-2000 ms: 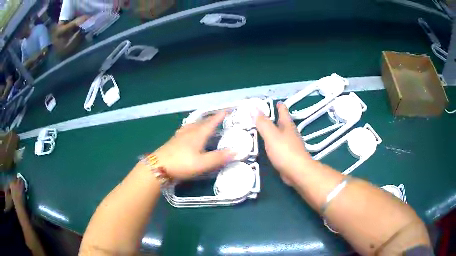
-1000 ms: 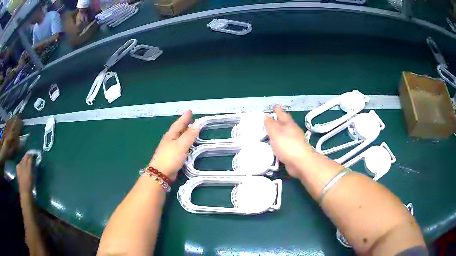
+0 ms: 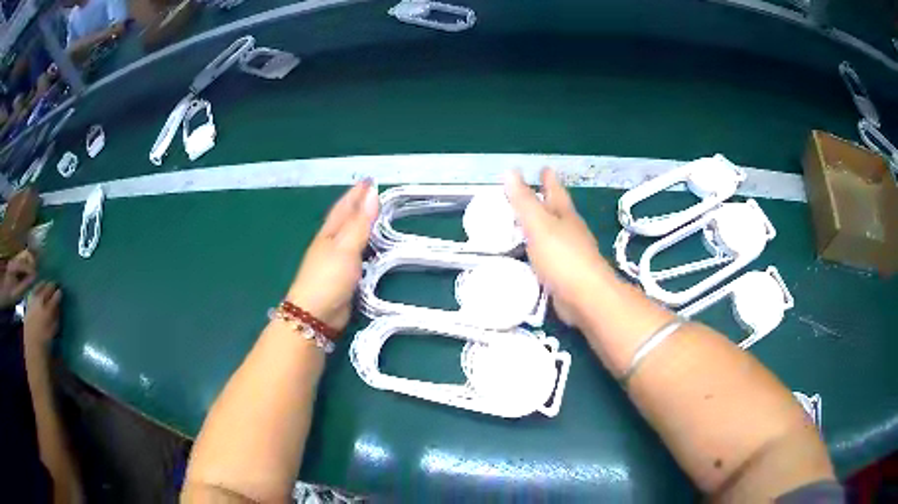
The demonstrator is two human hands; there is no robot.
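Note:
Three piles of white looped plastic frames lie one below another in front of me, the top pile [image 3: 492, 219], the middle pile [image 3: 500, 292] and the bottom pile [image 3: 510, 372], disc ends to the right. The bottom pile sits slightly askew. My left hand [image 3: 340, 258] is flat and upright against the loop ends of the upper two piles. My right hand [image 3: 559, 241] lies against their disc ends, partly covering them, fingers somewhat apart. Neither hand is closed around a frame.
Several loose overlapping frames [image 3: 753, 231] lie right of my right hand. An open brown carton [image 3: 849, 212] stands beyond them. More frames [image 3: 200, 130] lie across the pale stripe [image 3: 286, 173] at the back left. Another person's hands [image 3: 41, 305] are at the left edge.
My left hand has moved off the piles to their left ends, and my right hand stays at the right ends. The bottom pile has turned slightly, its disc end towards me.

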